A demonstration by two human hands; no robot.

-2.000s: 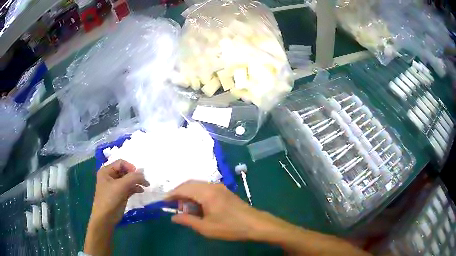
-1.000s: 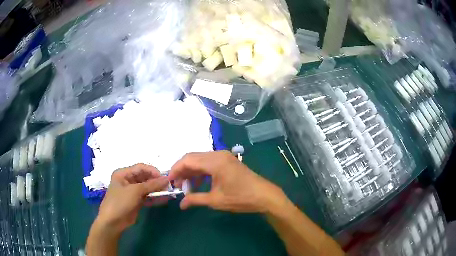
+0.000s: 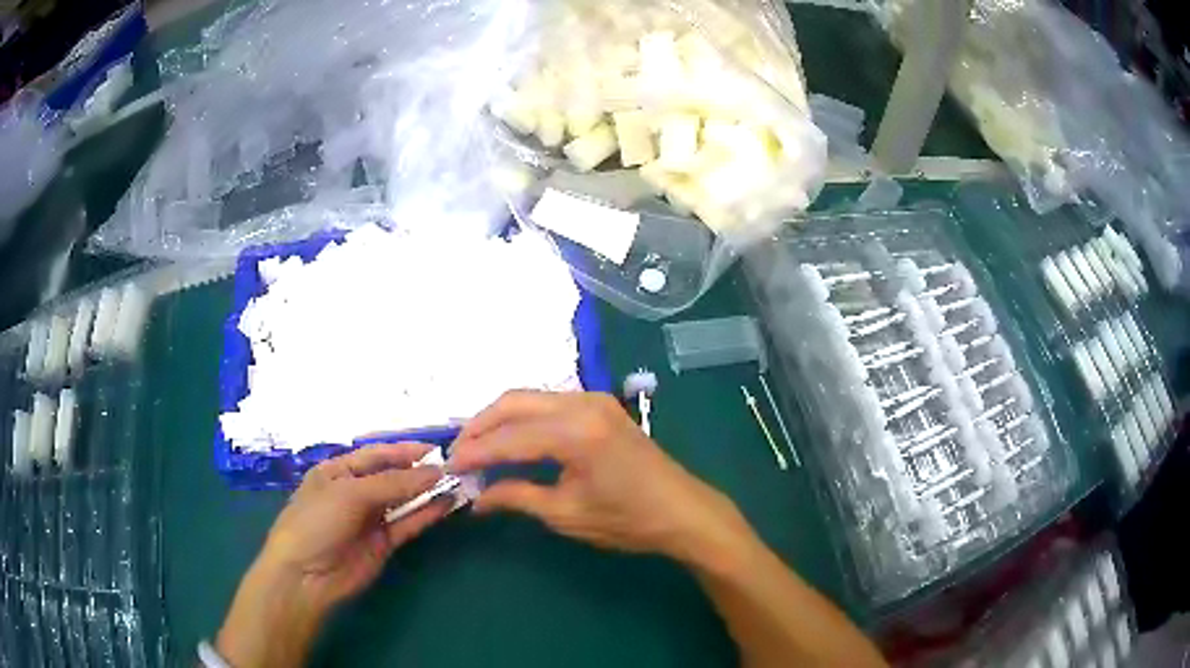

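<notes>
My left hand [image 3: 342,512] and my right hand [image 3: 574,467] meet just in front of the blue tray. Between them they hold a stem assembly [image 3: 420,499], a thin pale rod pointing down-left, with its wider end at my right fingertips. A small bit of white cotton [image 3: 435,457] shows at the fingertips; my fingers hide part of it. The blue tray [image 3: 594,342] holds a heap of bright white cotton [image 3: 411,342]. Another stem assembly with a white cap [image 3: 641,386] lies on the mat, partly behind my right hand.
A blister tray of stems [image 3: 920,392] stands right. Trays with white cylinders [image 3: 43,428] lie far left and far right. A clear rectangular piece [image 3: 714,345] and thin rods [image 3: 766,427] lie beside the stem tray. Behind are a clear lid [image 3: 679,242], cream pieces [image 3: 679,91] and a crinkled bag [image 3: 281,124].
Two seconds ago my hands were apart over the cotton tray; they came together in front of it around the stem. Since one second ago, the rod has tilted more steeply. The view has shifted.
</notes>
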